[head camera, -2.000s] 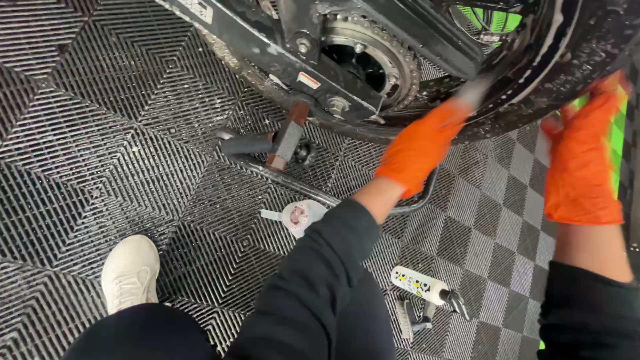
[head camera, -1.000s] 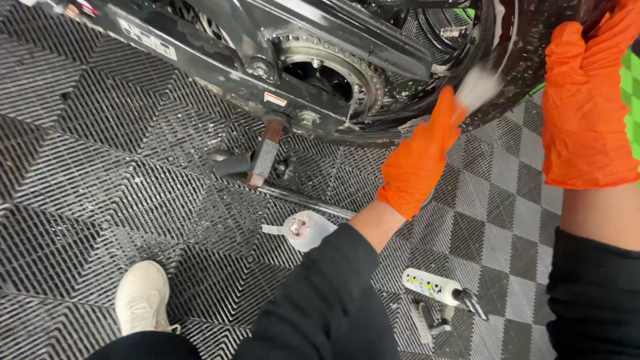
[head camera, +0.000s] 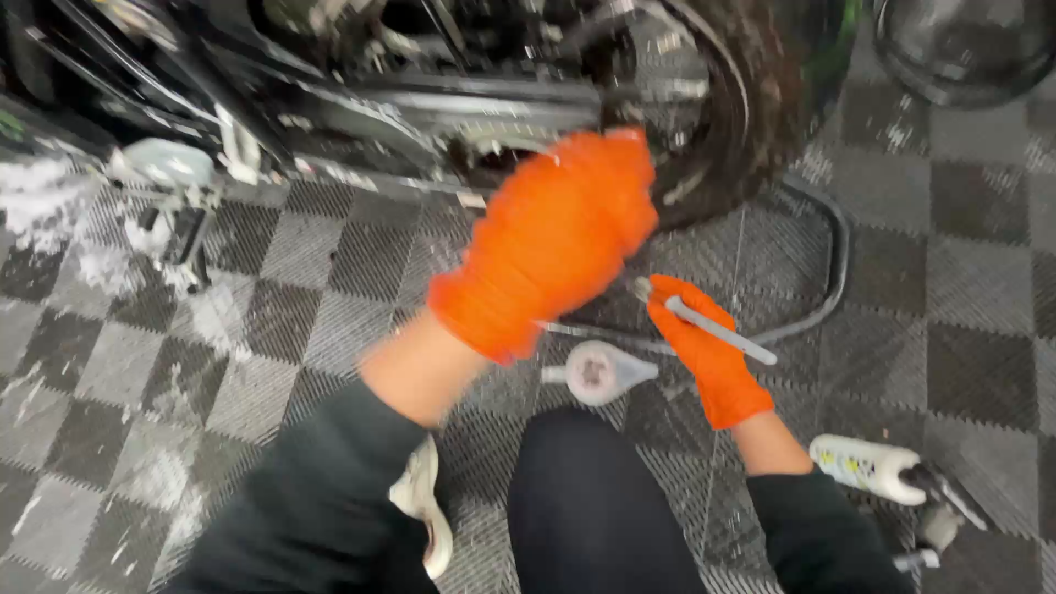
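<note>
My left hand (head camera: 565, 235), in an orange glove, is raised in front of the motorcycle's rear sprocket (head camera: 503, 144). Motion blurs it, and its fingers and anything in them cannot be made out. Lower and to its right, my gloved right hand (head camera: 701, 351) holds a small pale-handled brush (head camera: 722, 330) slanting across the palm. Above both hands stands the rear wheel's tyre (head camera: 763, 107), dark and blurred. A small translucent cup (head camera: 596, 373) with a handle and a spout, pinkish inside, rests on the floor between my forearms.
A white spray bottle (head camera: 866, 469) lies at the lower right beside a small tool. The black tube of a stand (head camera: 835, 272) curves around below the wheel. At the upper right is a dark round container (head camera: 965, 49). White foam (head camera: 41, 202) spots the tiled floor at the left.
The brush, in my left hand at the wheel before, is now in my right hand. My right hand has come down away from the tyre. The view has shifted strongly.
</note>
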